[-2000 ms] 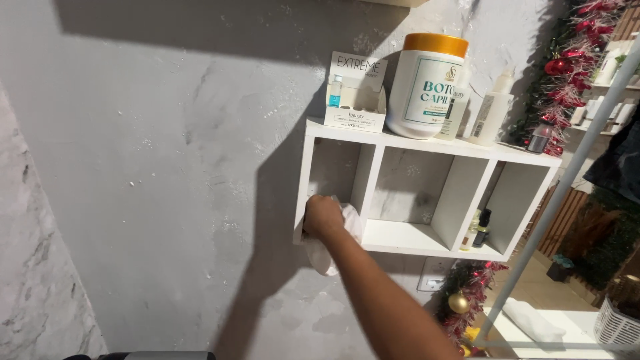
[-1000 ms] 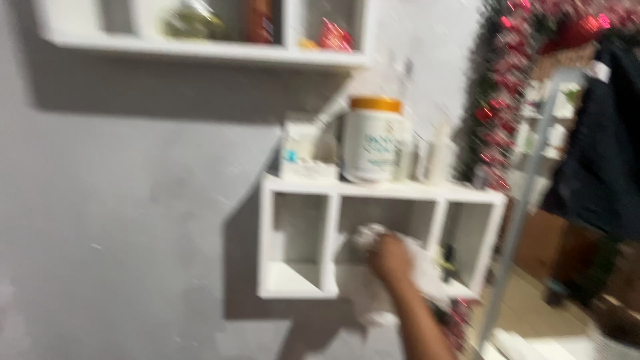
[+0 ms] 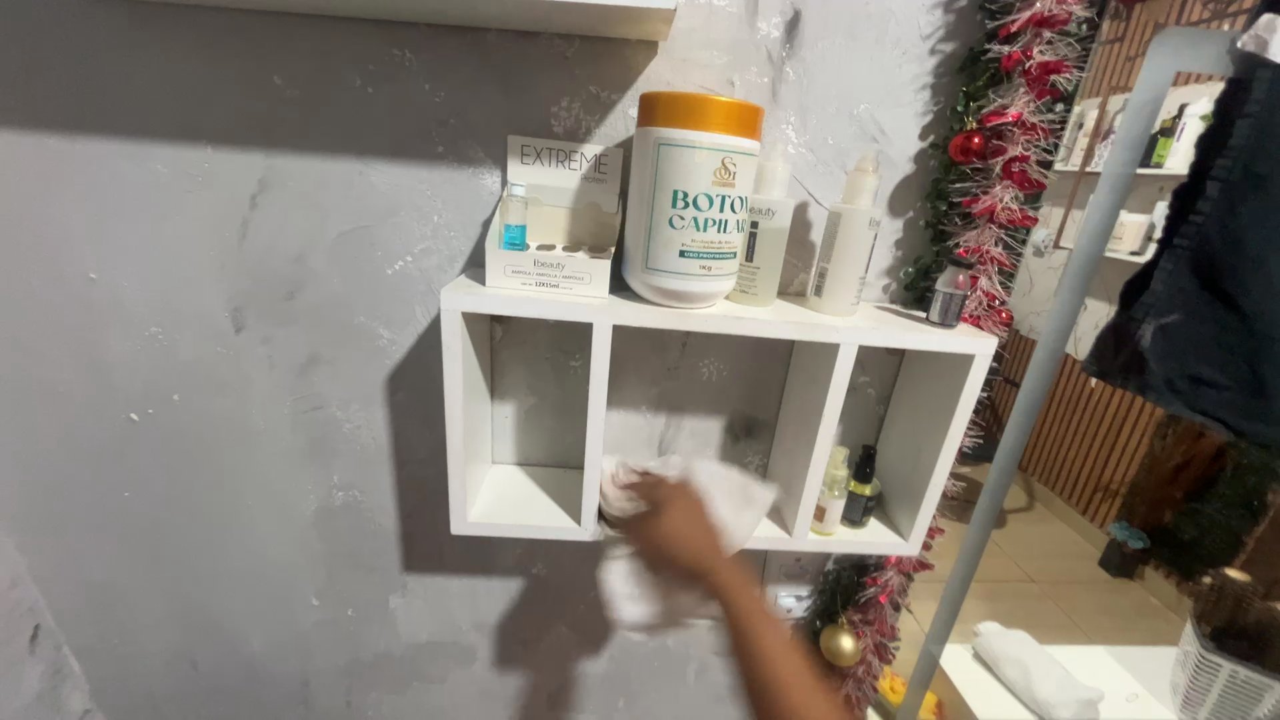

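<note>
My right hand (image 3: 668, 522), blurred, holds a white cloth (image 3: 738, 498) at the lower left of the middle compartment of a white wall shelf (image 3: 525, 310). Part of the cloth hangs below the shelf's lower edge. Two small bottles, one with a clear cap (image 3: 830, 495) and one with a black pump (image 3: 861, 490), stand in the right compartment. On top are a display box with one ampoule (image 3: 550, 265), a large white tub with an orange lid (image 3: 690, 205), two white bottles (image 3: 762, 250) (image 3: 845, 250) and a small dark-labelled bottle (image 3: 948, 295). My left hand is out of view.
Another white shelf (image 3: 560, 15) juts out above. To the right are a tinsel garland (image 3: 1025, 150), a grey metal frame (image 3: 1060, 340) and dark fabric (image 3: 1180, 260). A rolled white cloth (image 3: 1035, 670) lies on a white surface beside a white basket (image 3: 1220, 670) at the lower right.
Two seconds ago my right hand was at the left compartment with the cloth; a second ago it was inside the middle one. It is now at that compartment's lower left.
</note>
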